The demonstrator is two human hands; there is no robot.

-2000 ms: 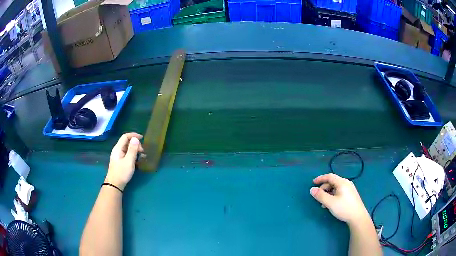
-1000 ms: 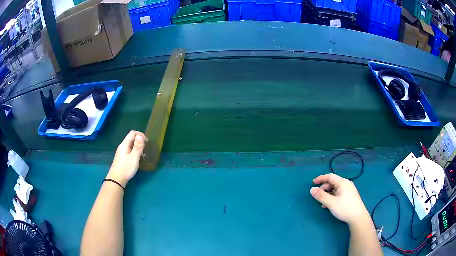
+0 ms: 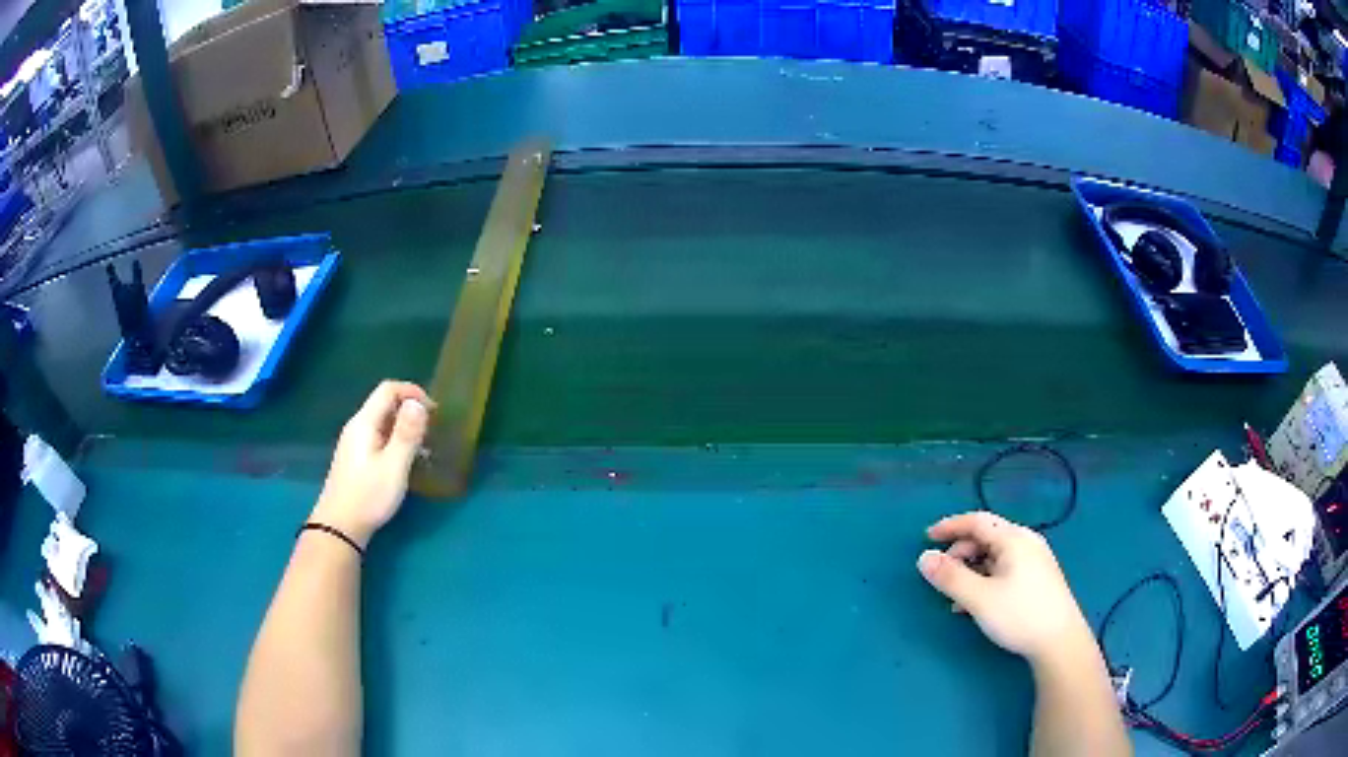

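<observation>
My left hand (image 3: 382,451) is closed at the near end of the yellow-brown stop bar (image 3: 485,318), its fingers against the left edge. My right hand (image 3: 1002,580) rests over the bench at right, fingers curled; whether it holds the plug end is hidden. The black test cable (image 3: 1027,448) loops behind it. Left of the bar, a blue tray (image 3: 281,355) holds black headphones (image 3: 203,348) and an upright black stand (image 3: 133,318) on a white liner. At far right, another blue tray (image 3: 1163,328) holds headphones (image 3: 1158,262) and a flat black stand (image 3: 1205,321).
A power supply (image 3: 1307,673) with green digits and red and black leads stands at the right edge, near a white slab (image 3: 1239,540) with cables across it and a beige meter (image 3: 1316,429). A black fan (image 3: 82,707) is at lower left. A cardboard box (image 3: 266,111) and blue crates (image 3: 784,27) stand beyond.
Both trays have shifted left along the belt. My left hand has moved slightly and stays at the bar's near end. My right hand has not visibly moved.
</observation>
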